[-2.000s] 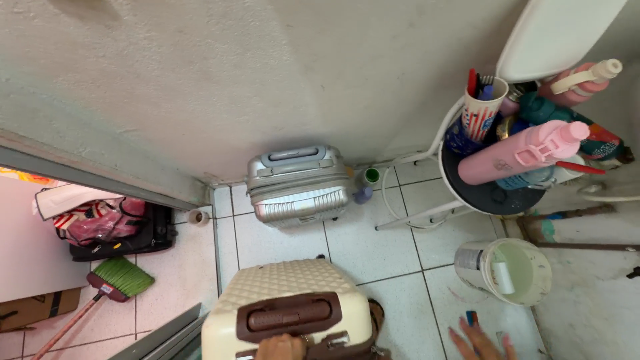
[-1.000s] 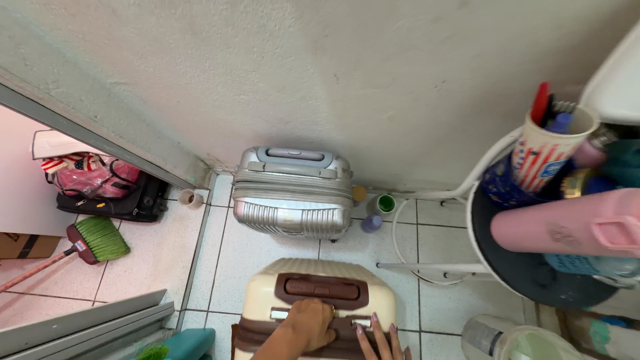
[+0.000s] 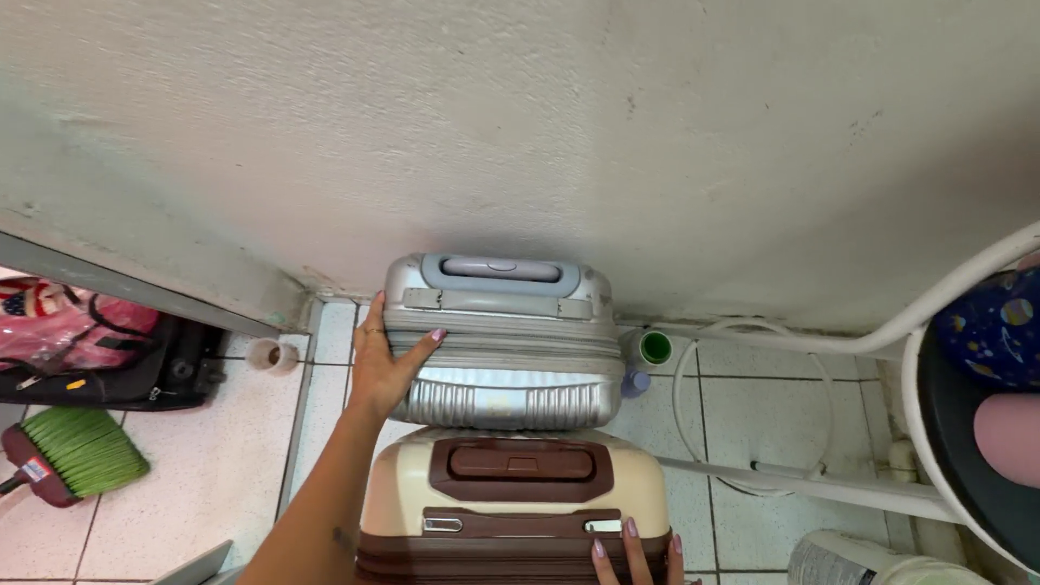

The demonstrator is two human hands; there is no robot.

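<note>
A silver hard-shell suitcase (image 3: 504,398) stands against the wall, its grey top handle upward. My left hand (image 3: 390,357) is spread on its left end, thumb over the zipper and fingers along the side. Directly in front, close against it, stands a cream and brown hard-shell suitcase (image 3: 642,479) with a brown handle and two metal clasps. My right hand (image 3: 638,556) rests its fingers on the right part of this suitcase, near a clasp; the rest of the hand is below the frame.
Green-mouthed container (image 3: 655,348) and purple bottle (image 3: 636,382) sit right of the silver suitcase. A white hose (image 3: 682,406) loops behind a stool (image 3: 926,439). A white bucket (image 3: 837,556) stands lower right. At left are a plastic cup (image 3: 272,356), a green broom (image 3: 85,451) and a black bag (image 3: 183,374).
My left hand has moved from the cream suitcase's handle area to the silver suitcase's left end. The cream suitcase now stands close against the silver one; a gap lay between them before.
</note>
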